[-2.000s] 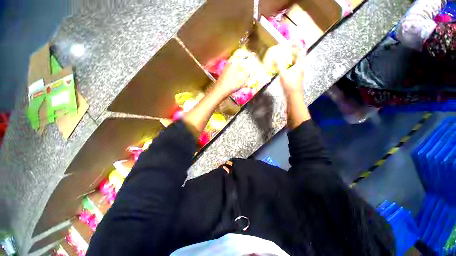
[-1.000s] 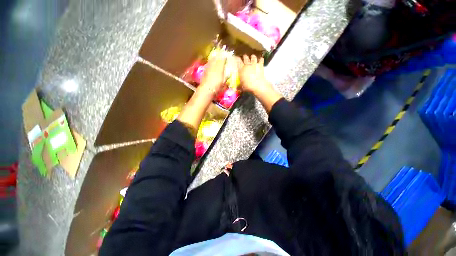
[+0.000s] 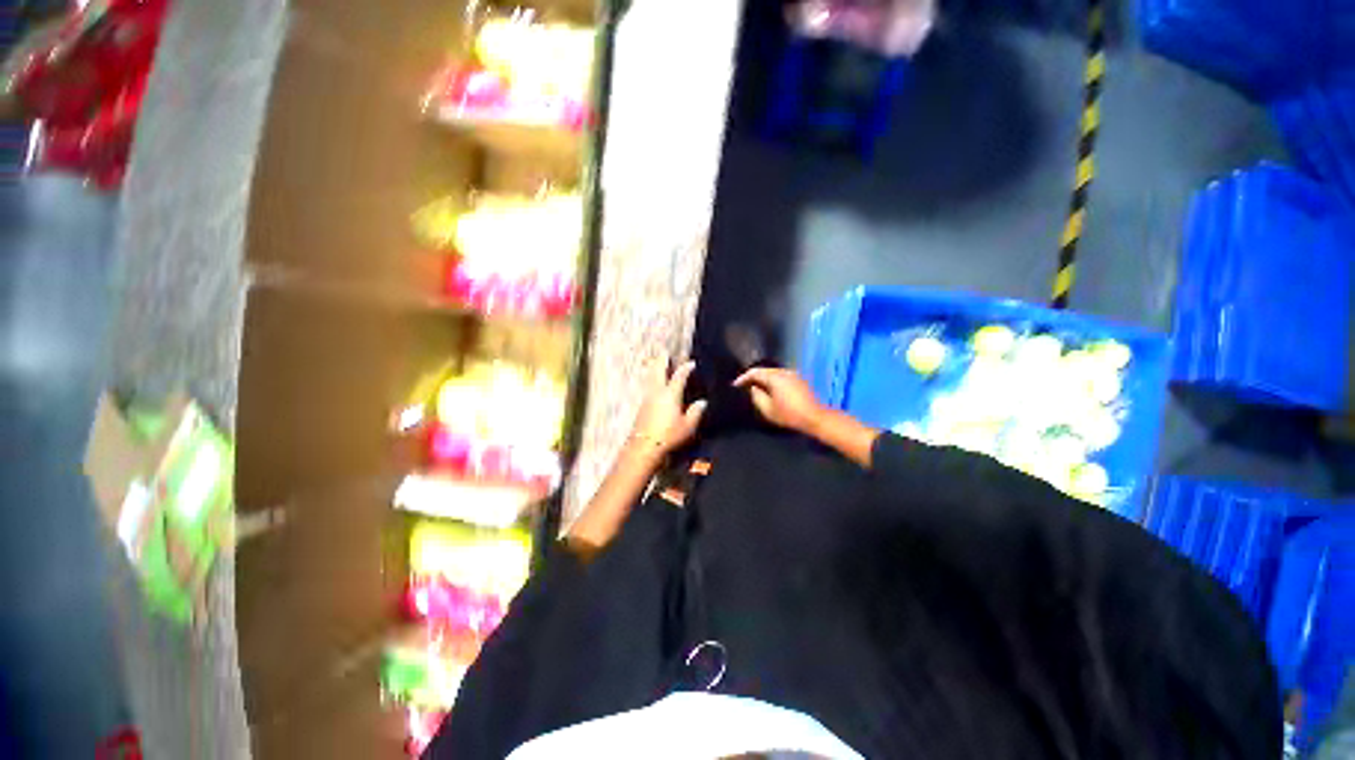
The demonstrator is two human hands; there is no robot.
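Note:
My left hand point(image 3: 672, 414) is empty, fingers apart, over the worktop's near edge in front of my body. My right hand point(image 3: 782, 400) is empty with fingers loosely apart, just left of a blue crate point(image 3: 880, 327). The crate holds yellow bagged pieces point(image 3: 1025, 408), partly washed out by glare. A row of open display boxes point(image 3: 335, 371) stands left of my hands. They hold yellow bagged pieces point(image 3: 513, 238) and pink bagged pieces point(image 3: 513, 285), blurred by motion.
Flattened green-and-brown box pieces point(image 3: 182, 490) lie on the speckled worktop point(image 3: 190, 267). Stacked blue crates point(image 3: 1263, 290) stand on the floor at the right. Yellow-and-black tape point(image 3: 1085, 149) runs along the floor. A red item point(image 3: 97, 89) shows at top left.
The view has turned right, bringing the yellow-filled crate into sight. Both hands have left the bagged pieces in the box and drawn back near my body, empty.

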